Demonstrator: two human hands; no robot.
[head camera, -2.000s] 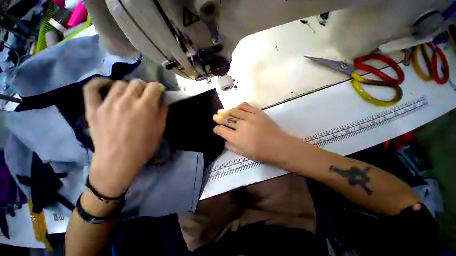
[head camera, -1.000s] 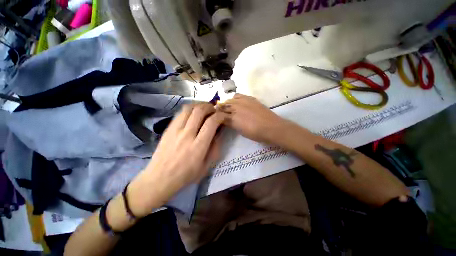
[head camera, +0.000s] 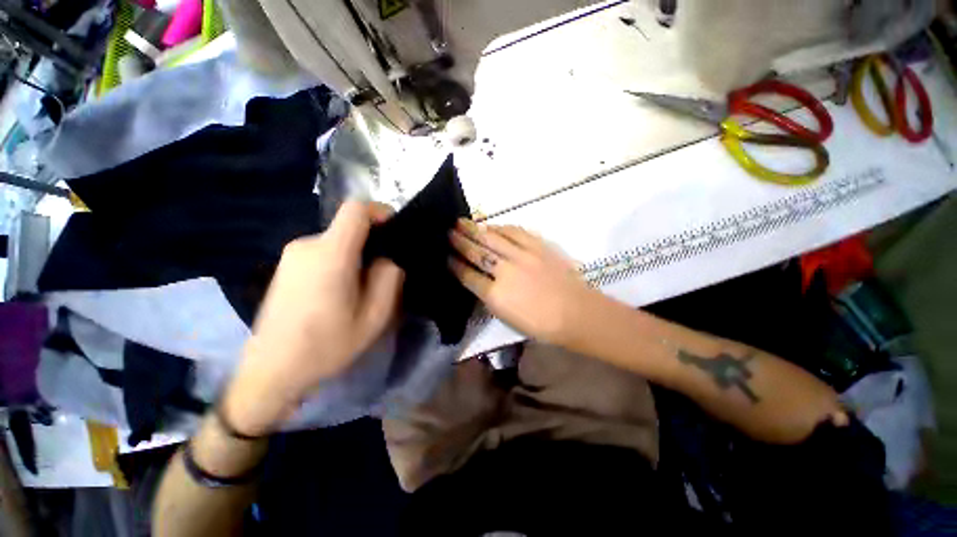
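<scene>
A grey garment panel (head camera: 157, 315) with broad black parts lies left of and in front of the needle area. My left hand (head camera: 325, 304) pinches its black cloth (head camera: 425, 241) between thumb and fingers; a pointed corner stands up below the presser foot. My right hand (head camera: 519, 278) has its fingertips on the right edge of this black cloth; whether it grips or only presses is hard to tell. The cream-white sewing machine head (head camera: 357, 52) is above. The presser foot and needle area (head camera: 420, 128) shows little detail.
Shears with red and yellow handles (head camera: 782, 131) lie right of the needle, and second scissors (head camera: 892, 97) farther right. A ruler scale (head camera: 735, 231) runs along the front edge. A lime-green tray (head camera: 118, 52) with pink cones is far left. A bin with cloth is at lower right.
My left hand has moved left, away from my right hand, and lifts black cloth between them. More black cloth shows at the left. The camera view has shifted slightly.
</scene>
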